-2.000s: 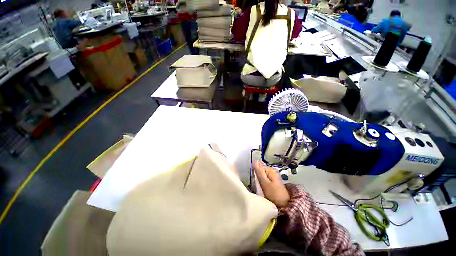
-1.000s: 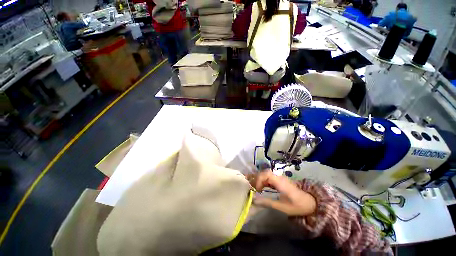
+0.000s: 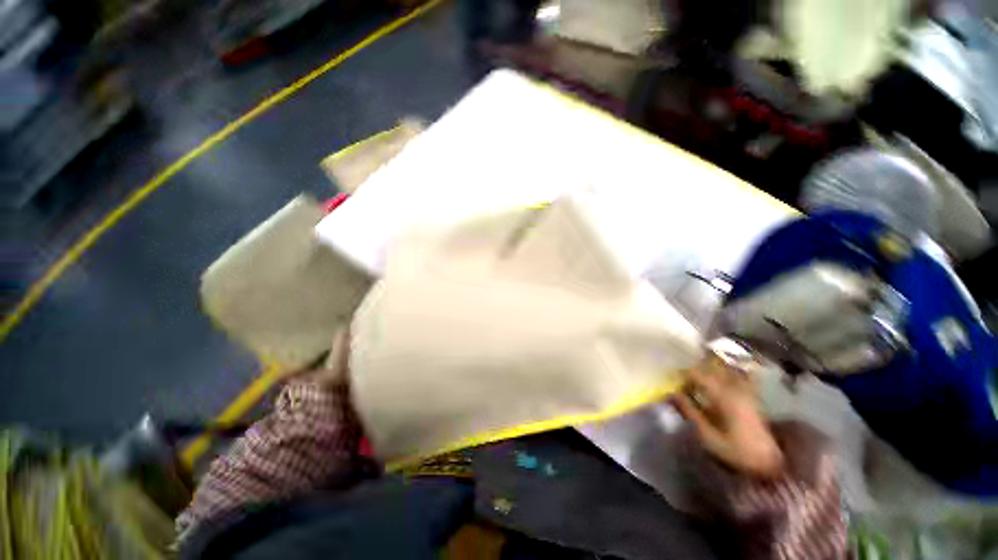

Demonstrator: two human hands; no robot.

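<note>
A beige fabric panel (image 3: 492,339) with a yellow bound edge lies over the front of the white table, its upper part raised to a peak. My right hand (image 3: 728,410) holds the panel's right corner by the yellow edge, just below the sewing machine's needle end. My left hand (image 3: 341,356) is at the panel's left side, mostly hidden by the cloth and blurred; its grip cannot be seen. The blue-covered sewing machine (image 3: 875,317) is at the right, blurred by motion.
The white table extension (image 3: 613,153) reaches back from the panel. More beige panels (image 3: 285,284) hang at its left, by a red rim (image 3: 335,202). A fan (image 3: 870,186) stands behind the machine. Yellow-edged pieces (image 3: 66,503) are at the lower left.
The view has swung left and down, so the machine sits farther right. My left hand and sleeve have come into view. My right hand still holds the corner, and the panel's yellow edge now runs along its front.
</note>
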